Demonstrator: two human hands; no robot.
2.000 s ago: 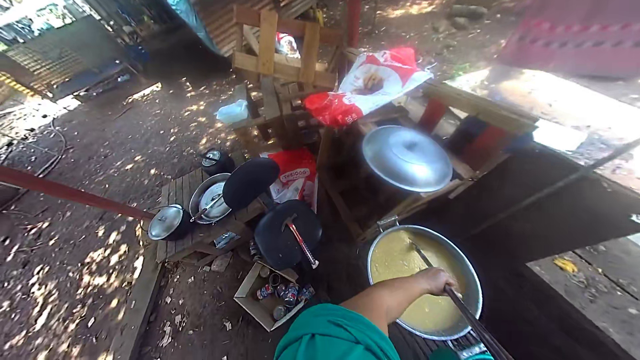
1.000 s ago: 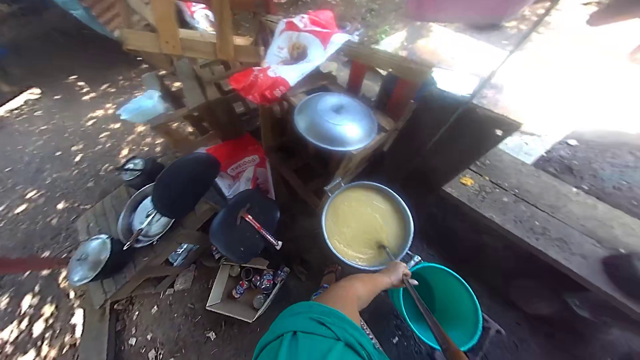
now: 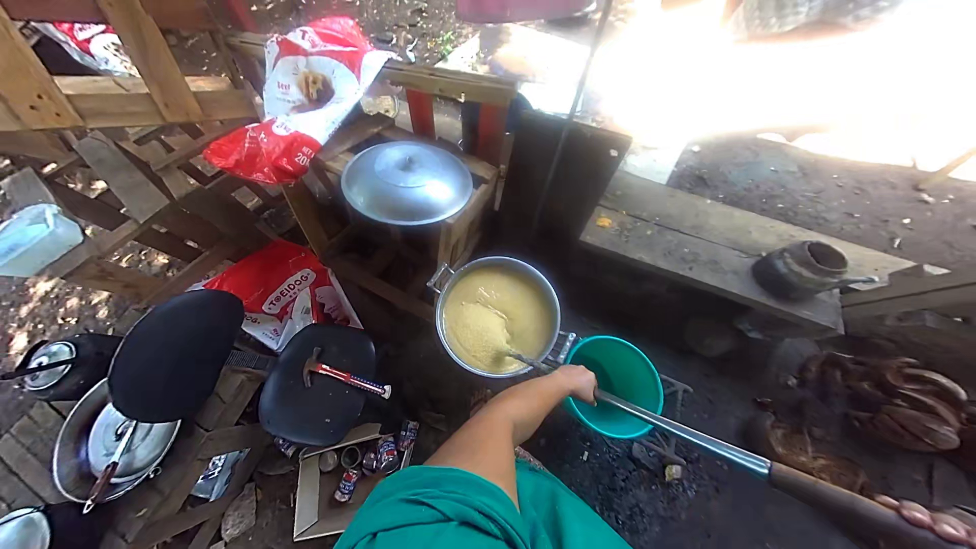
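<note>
My left hand [image 3: 578,383] grips the metal shaft of a long-handled stirring tool [image 3: 686,433], whose head is sunk in a metal pot [image 3: 555,293] of yellowish, thick food [image 3: 488,328]. At the lower right edge, fingers of my right hand [image 3: 926,520] close on its wooden handle. Close against the pot's lower right handle stands a green plastic bucket [image 3: 648,366], beneath the shaft. Behind the pot, a round metal lid [image 3: 408,183] lies on a wooden stand.
A black chair [image 3: 316,412] holds a hammer [image 3: 347,379]; beside it are a cardboard box of cans [image 3: 307,496] and a red bag [image 3: 267,274]. Pans and a basin [image 3: 69,450] lie at left. At right, a dark jug [image 3: 801,271] rests on a plank bench [image 3: 686,229], near coconut husks [image 3: 900,412].
The view has shifted right and closer. The green bucket shows beside the pot from one second ago. The tool's shaft now slants toward the lower right, with my right fingers showing on its handle.
</note>
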